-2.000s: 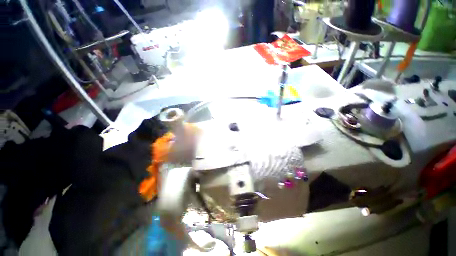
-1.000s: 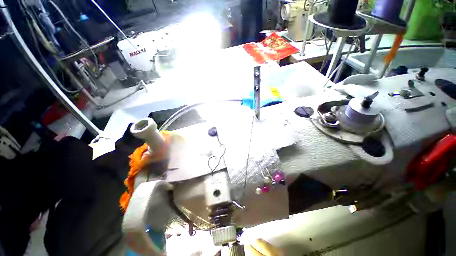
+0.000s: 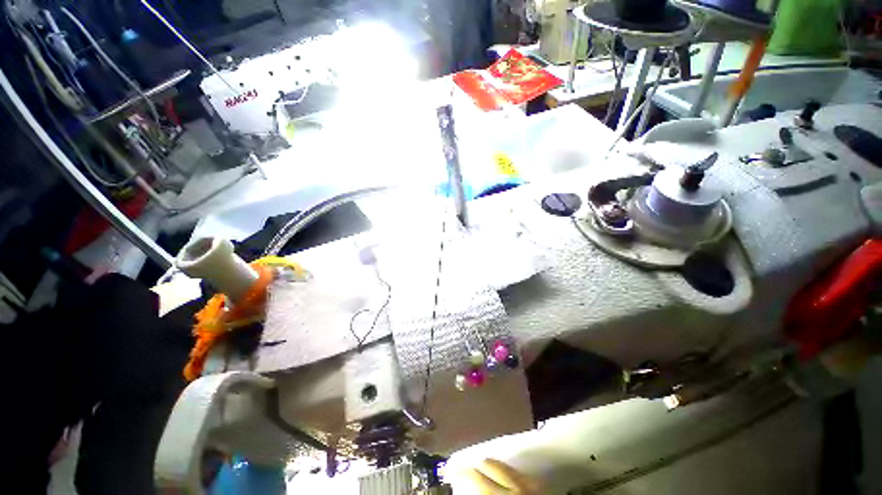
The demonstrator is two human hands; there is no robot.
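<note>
The white sewing machine head [image 3: 619, 324] fills the middle and right. Its knurled tension knob [image 3: 387, 480] is at the bottom edge. Black cloth [image 3: 135, 387] lies in a dark heap left of the head. Skin-coloured fingers, apparently of my right hand [image 3: 498, 476], show small and blurred at the bottom edge, right of the knob; the rest is cut off, and whether they hold anything cannot be told. My left hand is not in view. The needle and presser foot are out of the picture.
An orange cloth tie [image 3: 227, 314] is round a pale post. A blue pad [image 3: 247, 476] hangs at the head's left end. The bobbin winder [image 3: 682, 198] is on top, a red part [image 3: 837, 295] at right. A red packet [image 3: 508, 79] and glaring lamp [image 3: 377, 53] are behind.
The view has shifted, so the machine head sits further left and the picture is sharper. The fingers stay at the bottom edge. No thing has clearly moved on its own.
</note>
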